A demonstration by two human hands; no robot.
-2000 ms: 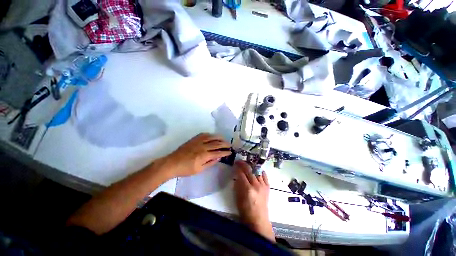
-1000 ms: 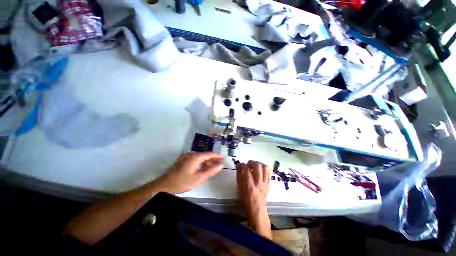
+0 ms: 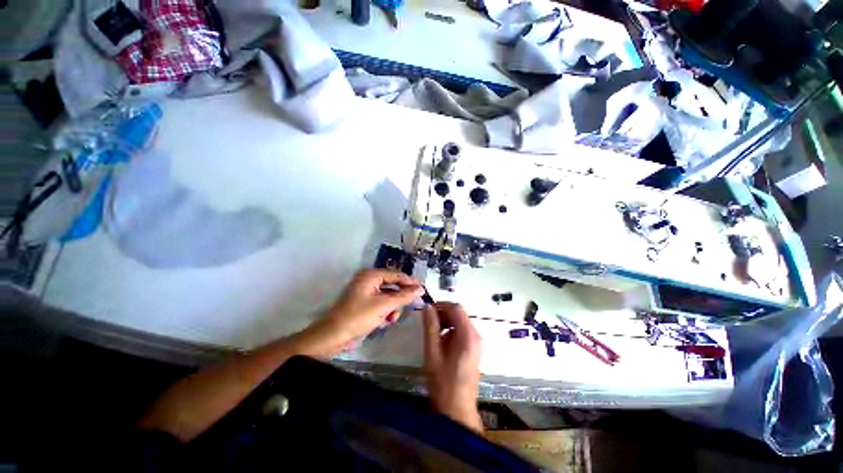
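A dark square label (image 3: pixel 394 260) lies at the left of the needle area of the white sewing machine (image 3: pixel 448 263), on a light grey cloth piece largely hidden by my left hand. My left hand (image 3: pixel 374 303) is just in front of the label, fingertips pinching a small dark label (image 3: pixel 426 297). My right hand (image 3: pixel 450 344) is close beside it, its fingertips near the same small label; whether they grip it is unclear. Several small dark labels (image 3: pixel 545 333) lie loose on the machine bed to the right, beside red thread snips (image 3: pixel 592 344).
A curved light grey piece (image 3: pixel 185 222) lies at left, near a blue strip (image 3: pixel 88 211) and black-handled scissors (image 3: pixel 32 199). Grey cloth (image 3: pixel 305 88) and red checked fabric (image 3: pixel 176 42) lie at the back. A clear plastic bag (image 3: pixel 800 388) hangs at the right end.
The view has shifted. My hands have come together in front of the needle area, away from the cloth and bed, and a small dark label now shows between them.
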